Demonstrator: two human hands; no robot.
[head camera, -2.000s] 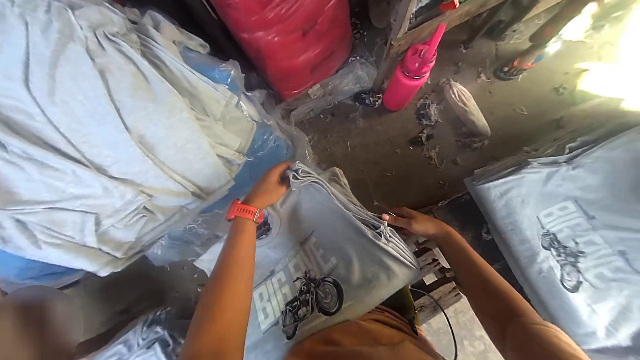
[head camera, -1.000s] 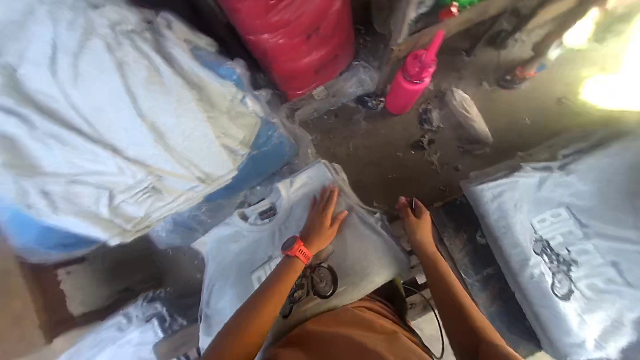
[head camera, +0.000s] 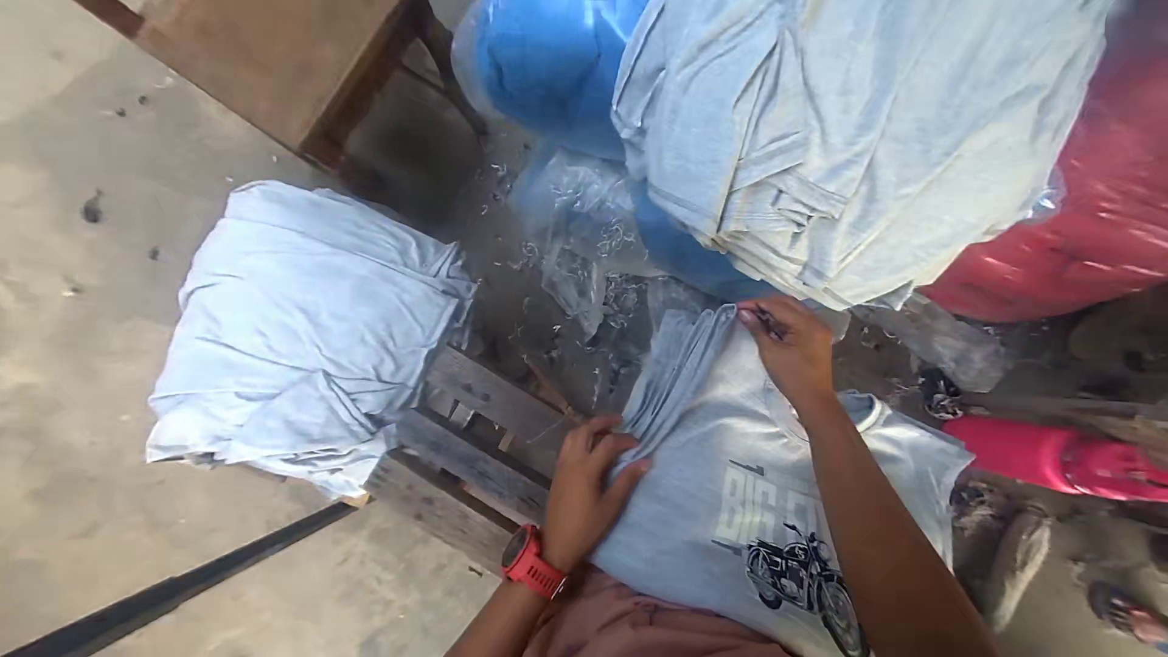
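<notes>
A stack of light grey T-shirts (head camera: 684, 493) lies in front of me; the top one bears a motorcycle print and lettering. My left hand (head camera: 589, 493), with a red watch on its wrist, grips the layered edges at the stack's left side, thumb over the cloth. Higher up, my right hand (head camera: 792, 351) pinches the upper end of those gathered edges. A small dark object shows among its fingers; what it is cannot be told. The right forearm crosses over the top shirt and hides part of the print and neckline.
Another pile of pale folded cloth (head camera: 301, 328) sits on a slatted wooden bench (head camera: 484, 392) to the left. Light cloth (head camera: 849, 137) lies over blue plastic-wrapped bundles (head camera: 557, 73). A red wrapped bundle (head camera: 1077, 210), a pink bottle (head camera: 1049, 456) and a wooden table (head camera: 265, 64) surround the area.
The view has swung far to the left. My left hand, flat on the top shirt a second ago, now grips the stack's edge; my right hand, then off the shirts, now pinches the edges too.
</notes>
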